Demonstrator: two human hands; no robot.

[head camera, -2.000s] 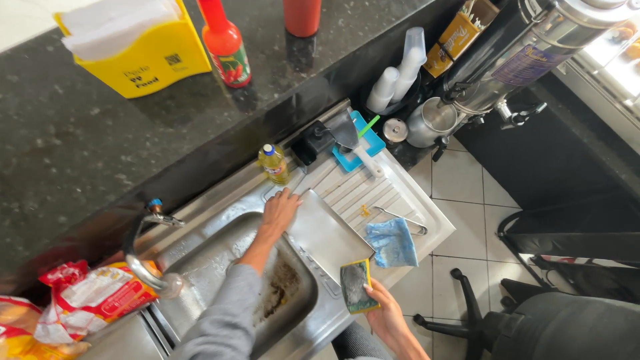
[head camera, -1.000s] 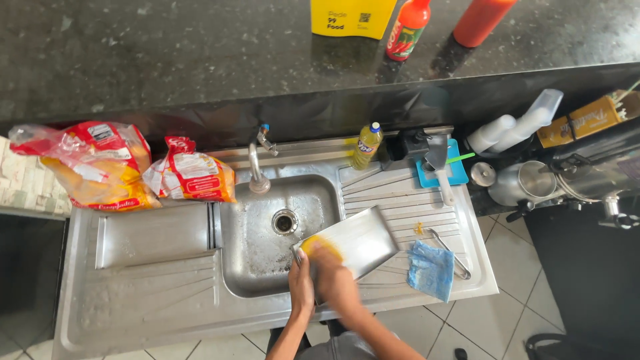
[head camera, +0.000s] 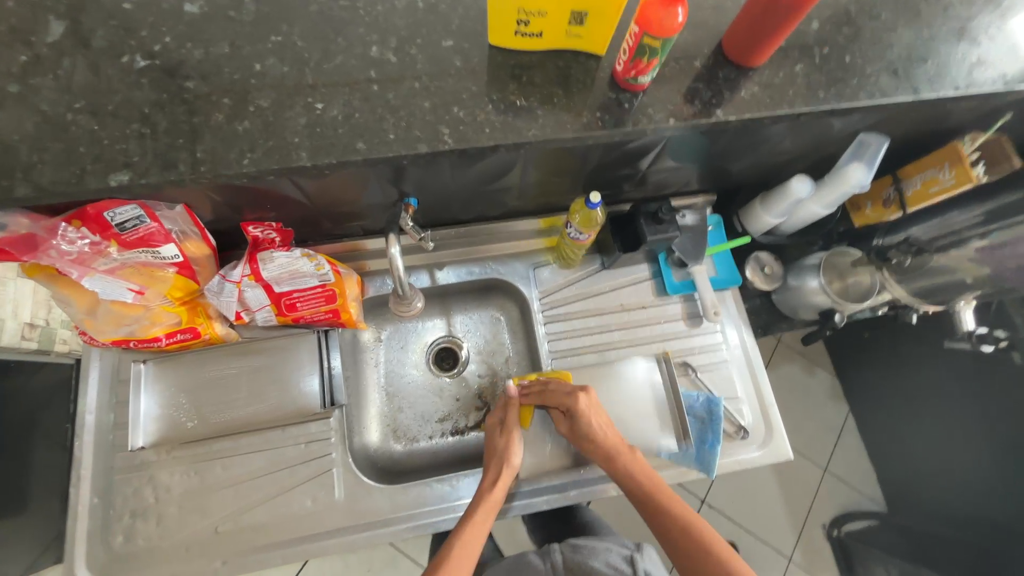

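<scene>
A flat stainless steel tray (head camera: 632,400) lies across the right drainboard, its left end near the sink basin (head camera: 496,336). My left hand (head camera: 504,440) grips the tray's left end, fingers at its edge. A yellow sponge (head camera: 544,377) is under the fingers of my right hand (head camera: 572,412), pressed on that same end. Dark food residue lies at the bottom of the basin below the drain (head camera: 447,357). A blue cloth (head camera: 700,436) lies partly beneath the tray's right end, beside metal tongs (head camera: 720,400). A second steel tray (head camera: 228,388) rests on the left drainboard.
The faucet (head camera: 398,272) stands behind the basin. Plastic food bags (head camera: 132,272) lie at the back left. A detergent bottle (head camera: 580,230), a scraper (head camera: 692,248) and a blue tray (head camera: 724,268) are at the back right. Stacked cups (head camera: 776,204) and a metal pitcher (head camera: 816,284) sit farther right.
My left hand has left the area near the detergent bottle and now holds the tray. The sponge has moved onto the tray's left end. The view has turned.
</scene>
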